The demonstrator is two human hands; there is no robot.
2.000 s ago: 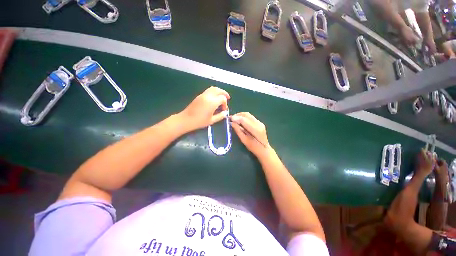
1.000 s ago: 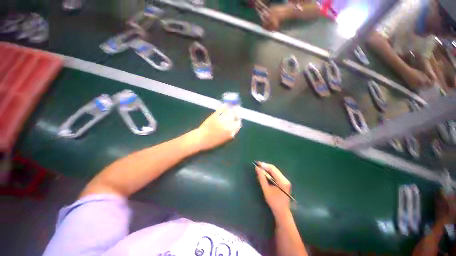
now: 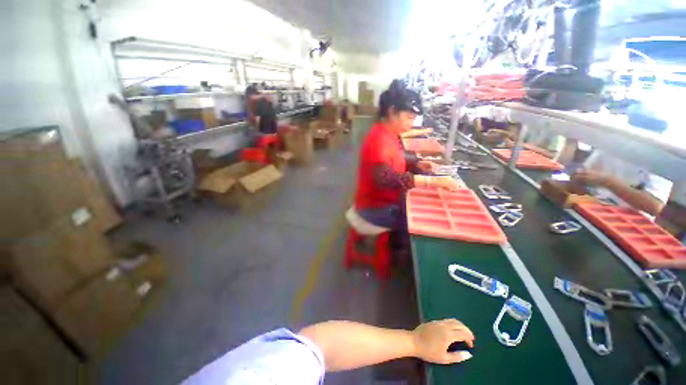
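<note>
My left hand (image 3: 444,341) is low over the near green work surface (image 3: 451,256), its fingers curled towards the thumb. A small dark patch shows between fingers and thumb; I cannot tell whether it is a thing or shadow. No looped unit shows in the hand. Just beyond it lie two looped units with blue parts, one slanting (image 3: 478,280) and one more upright (image 3: 513,320), with their blue ends close together. My right hand and the slim tool are out of the picture.
A salmon-red compartment tray (image 3: 453,213) sits on the bench ahead, by a seated person in red (image 3: 380,169). Past the pale rail (image 3: 543,308), several looped units (image 3: 598,328) lie on the belt. Another red tray (image 3: 635,231) is across it. Cartons (image 3: 239,183) stand at left.
The view has swung left and up along the line. My left hand, earlier holding a unit near the rail, is now lower, beside the two units. My right hand and its tool have left the picture.
</note>
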